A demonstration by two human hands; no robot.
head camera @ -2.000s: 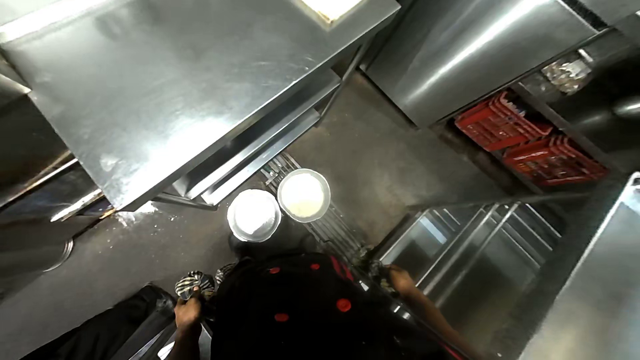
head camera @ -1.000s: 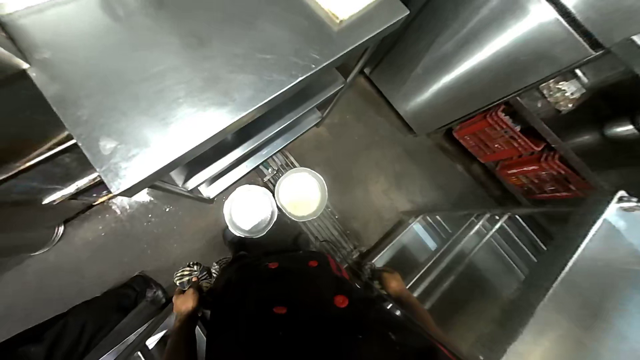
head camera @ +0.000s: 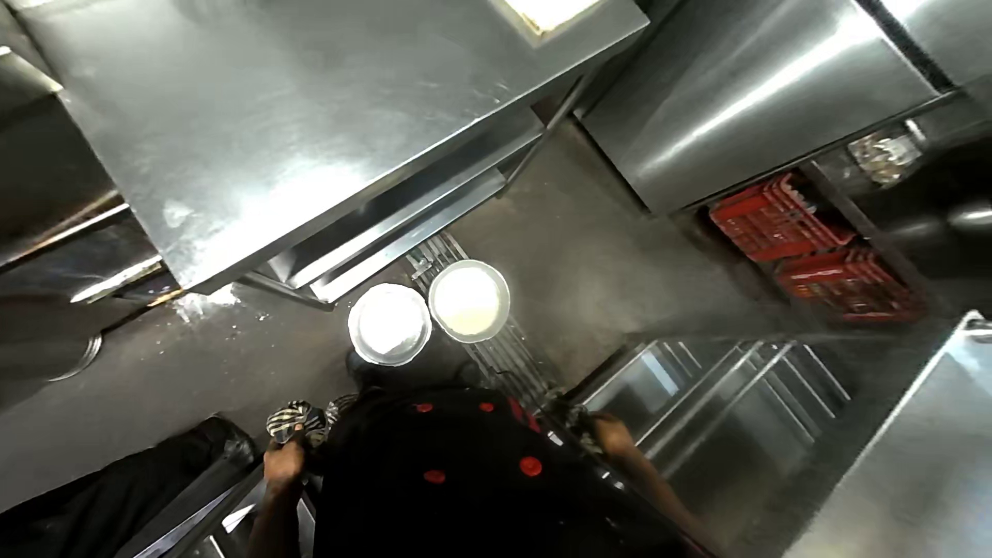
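My left hand [head camera: 285,463] grips a black-and-white patterned cloth [head camera: 298,421] beside my dark clothing with red dots. On the other side my right hand [head camera: 612,434] is closed around a dark patterned cloth [head camera: 580,422] next to a metal edge. Two round white containers stand side by side on the floor in front of me: the left container [head camera: 390,324] has bright white contents, and the right container [head camera: 470,301] has pale, slightly yellowish contents. Neither hand touches them. The fingers of my right hand are partly hidden.
A stainless steel table [head camera: 294,101] with lower shelves fills the upper left. Slatted floor drain grating [head camera: 504,353] runs past the containers. Red plastic crates [head camera: 775,221] sit under a shelf at right. A metal rack [head camera: 721,403] is at lower right; a person's black-clothed leg [head camera: 139,480] is at lower left.
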